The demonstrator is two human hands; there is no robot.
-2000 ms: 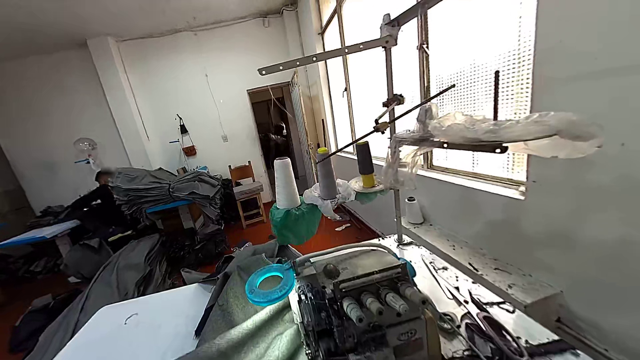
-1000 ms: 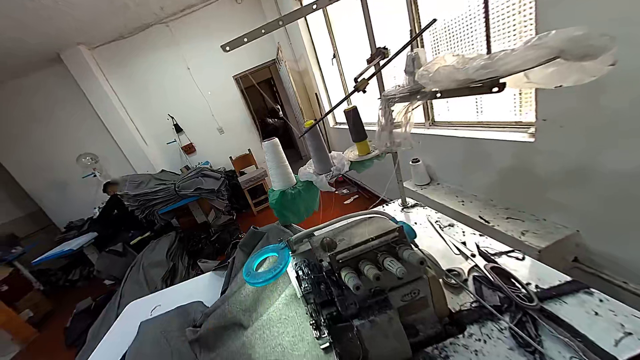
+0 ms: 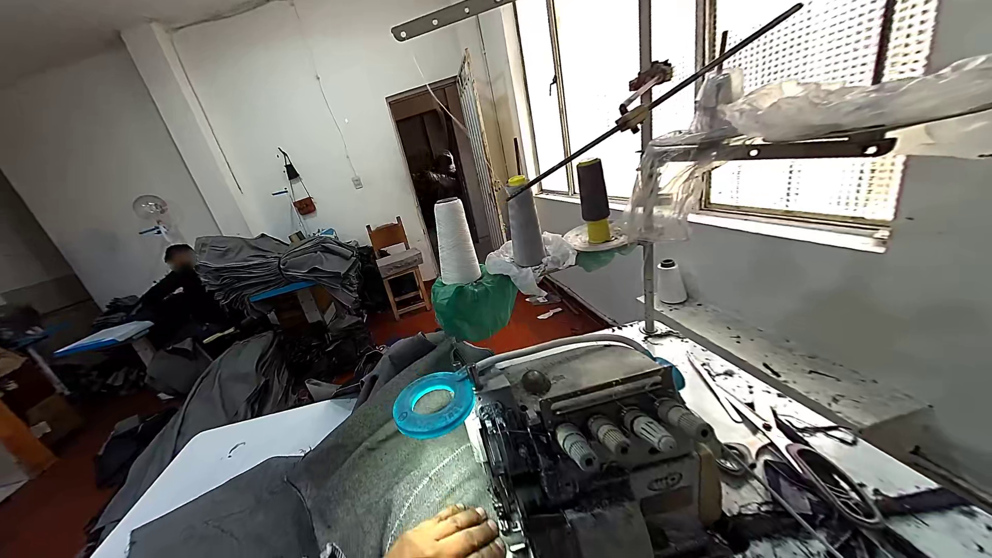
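Note:
My left hand point(image 3: 449, 533) is partly in view at the bottom edge, its fingers on the grey cloth point(image 3: 349, 473) close to the needle area of an overlock sewing machine point(image 3: 604, 434). Its thumb is hidden, so a grip on the cloth cannot be made out. My right hand is out of view. A blue ring lamp point(image 3: 434, 404) lights the cloth from the machine's left side. Behind the machine stand a white thread cone point(image 3: 457, 242), a grey cone point(image 3: 527, 229) and a dark cone over yellow point(image 3: 594, 200). Large scissors point(image 3: 833, 484) lie at the right.
The white table edge point(image 3: 232, 453) shows at the left. A metal thread stand pole point(image 3: 648, 287) rises behind the machine, beside the window wall. Piled grey garments point(image 3: 279, 267) and a seated person point(image 3: 178, 291) are farther back, near a wooden chair point(image 3: 399, 263).
My left hand has come into view at the bottom edge, on the cloth. It shows in neither earlier frame. The view has tilted.

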